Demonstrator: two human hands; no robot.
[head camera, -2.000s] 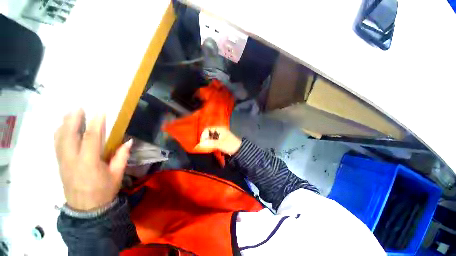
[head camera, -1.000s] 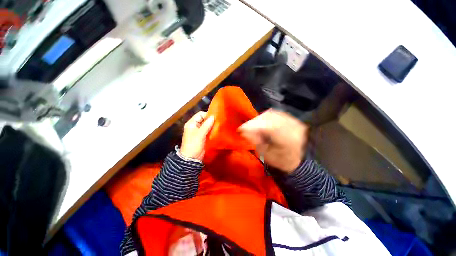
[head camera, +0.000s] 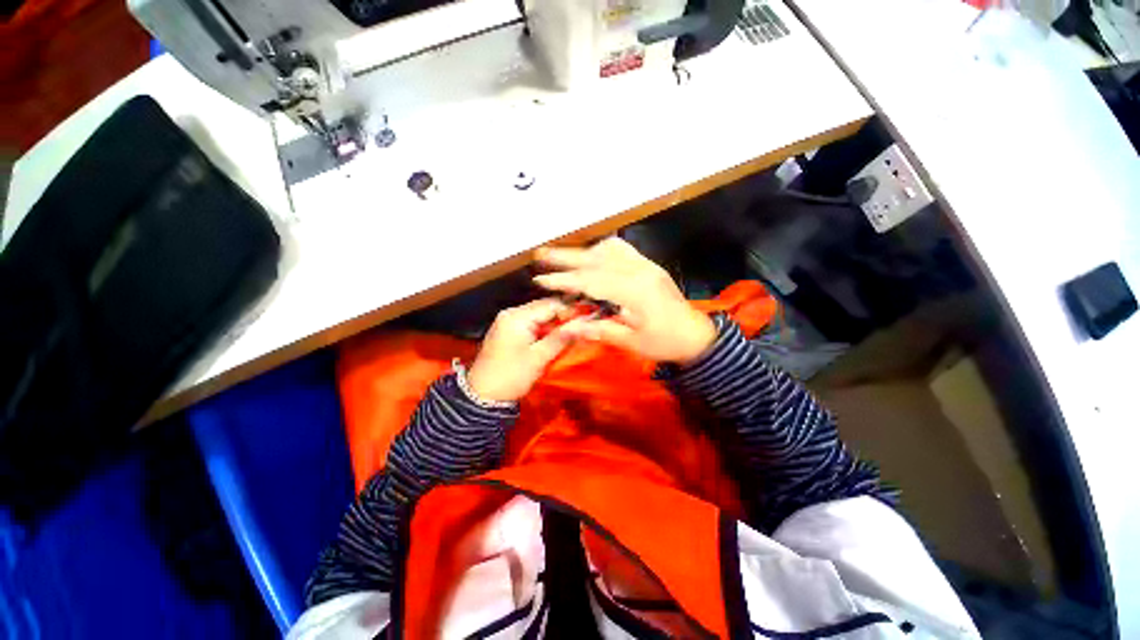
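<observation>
My left hand (head camera: 515, 353) and my right hand (head camera: 631, 300) meet over my lap, just off the table's front edge. A small dark piece (head camera: 600, 308) shows between the fingertips; what it is cannot be made out. The orange garment (head camera: 588, 431) with black edging covers my lap beneath the hands. On the white machine table (head camera: 475, 225) lie a dark reddish bobbin (head camera: 420, 183) and a pale bobbin (head camera: 524, 180). The sewing machine (head camera: 438, 63) stands behind them, its presser foot area (head camera: 338, 140) at the left end.
Black fabric (head camera: 163, 263) lies on the table at left. Blue bins (head camera: 269, 438) are below it. A socket plate (head camera: 893, 190) and cardboard (head camera: 938, 438) are under the tables at right. A black device (head camera: 1100, 300) lies on the right-hand white table (head camera: 1025, 213).
The view has swung back over the machine. My hands were apart on the raised orange cloth; now they are together at the fingertips, with the cloth lower on my lap.
</observation>
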